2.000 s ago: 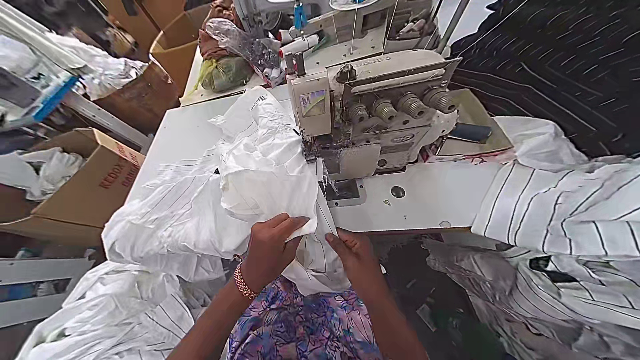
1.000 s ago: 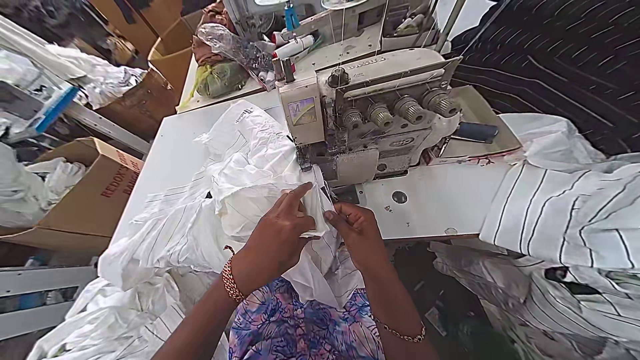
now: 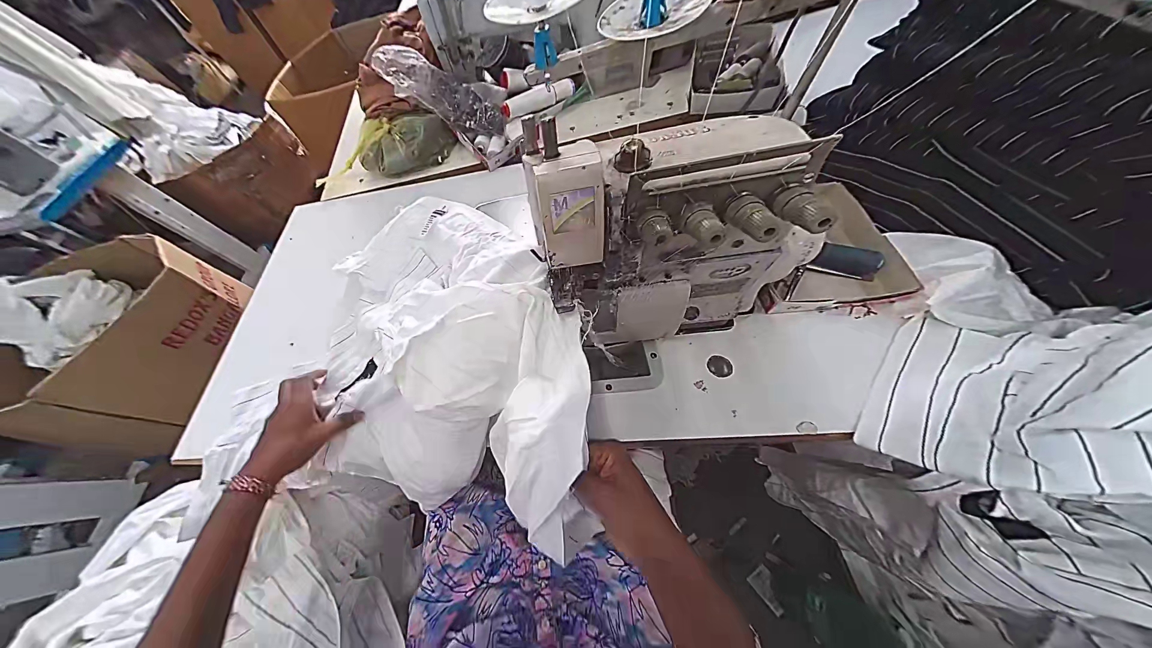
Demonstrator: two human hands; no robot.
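Observation:
A white fabric garment with thin dark stripes (image 3: 450,360) lies bunched on the sewing table, left of the overlock machine (image 3: 684,234), one part reaching its needle area. My left hand (image 3: 301,427) is on the garment's left side, thumb and fingers spread around a fold; whether it grips the cloth is not clear. At the table's front edge, my right hand (image 3: 616,477) has its fingers closed at the cloth's right edge, partly hidden by it. The garment hangs over the front edge toward my lap.
Striped white cloth (image 3: 1008,405) is heaped at the right. A cardboard box (image 3: 117,360) holding white cloth stands at the left. Behind the machine are thread cones (image 3: 538,97) and a green bag (image 3: 405,144). A small tray (image 3: 864,225) with a dark blue spool sits by the machine's right end.
My hands were close together at the cloth in front of the needle area. The left has moved left across the garment, and the right has moved down to the table's front edge. The cloth has spread.

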